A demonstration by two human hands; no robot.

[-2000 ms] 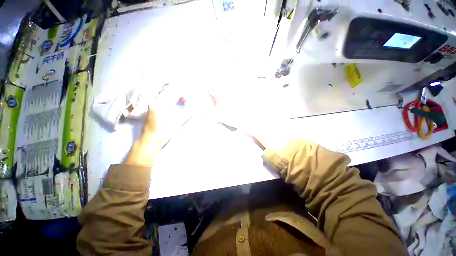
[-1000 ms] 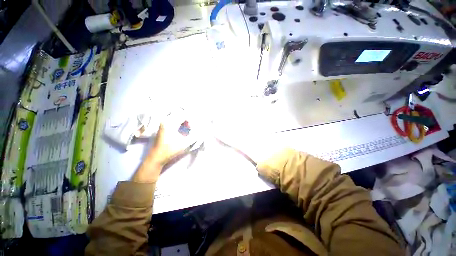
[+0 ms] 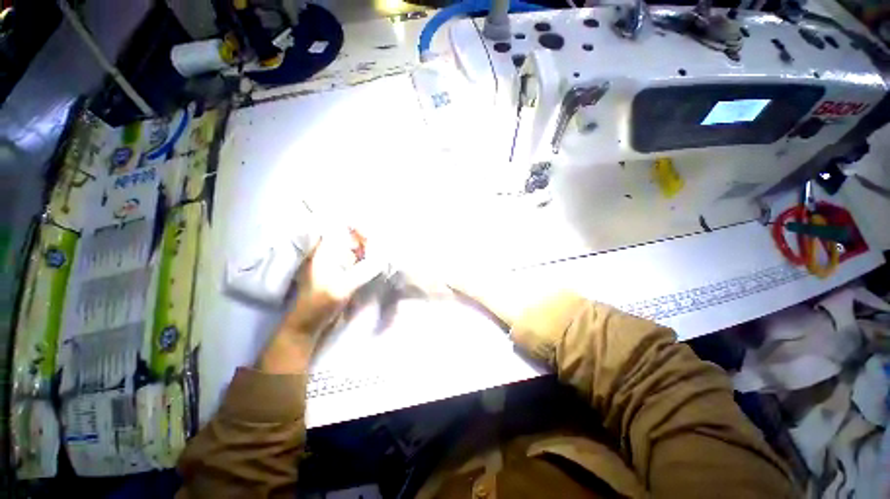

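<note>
A pale fabric piece [image 3: 262, 271], washed out by glare, lies at my left hand, on the left part of the white table. My left hand [image 3: 327, 283] is on the fabric, its fingers blurred into the light. A small red-orange mark [image 3: 357, 244] shows beside its fingers. My right hand [image 3: 478, 297] comes in from the right, low over the table, its fingers mostly lost in the glare. Greyish shadow or fabric shows between the hands. Whether either hand grips the fabric cannot be told.
The white sewing machine [image 3: 605, 107] stands at the back right. Scissors [image 3: 820, 255] with red and orange loops lie on the table's right end. Cut pieces [image 3: 829, 390] are piled at lower right. Printed packaging [image 3: 112, 292] covers the left end. A thread spool [image 3: 198, 58] is at far left back.
The view has tilted up, so the machine and spool show more than at first. The hands have drawn slightly closer together. The fabric beside my left hand has changed shape.
</note>
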